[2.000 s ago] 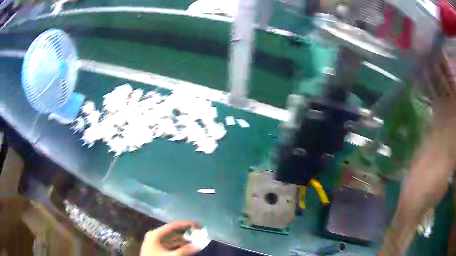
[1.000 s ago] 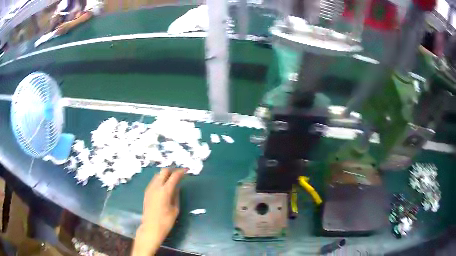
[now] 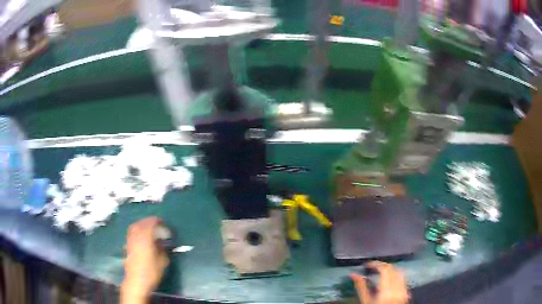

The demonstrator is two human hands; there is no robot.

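My left hand (image 3: 142,255) is left of the press, in front of the heap of white plastic parts (image 3: 119,181). A small pale part (image 3: 162,232), blurred, is at its fingertips. My right hand (image 3: 387,285) is at the bench's front edge, with thumb and fingers around a short dark metal sleeve (image 3: 371,275); whether the sleeve is lifted cannot be told. The press's black ram block (image 3: 238,166) stands above the square grey base plate (image 3: 254,244) with its centre hole. A loose white piece (image 3: 183,249) lies left of the plate.
Yellow-handled pliers (image 3: 306,209) lie between the presses. The second green press has a dark plate (image 3: 377,228). Small dark inserts (image 3: 446,228) and small white parts (image 3: 475,187) lie at right. A blue fan (image 3: 13,163) is cut off at left; a brown box (image 3: 531,142) stands at right.
The view has turned right. My left hand has drawn back from the white heap with a small part at its fingertips. My right hand has come down into view at the dark sleeve.
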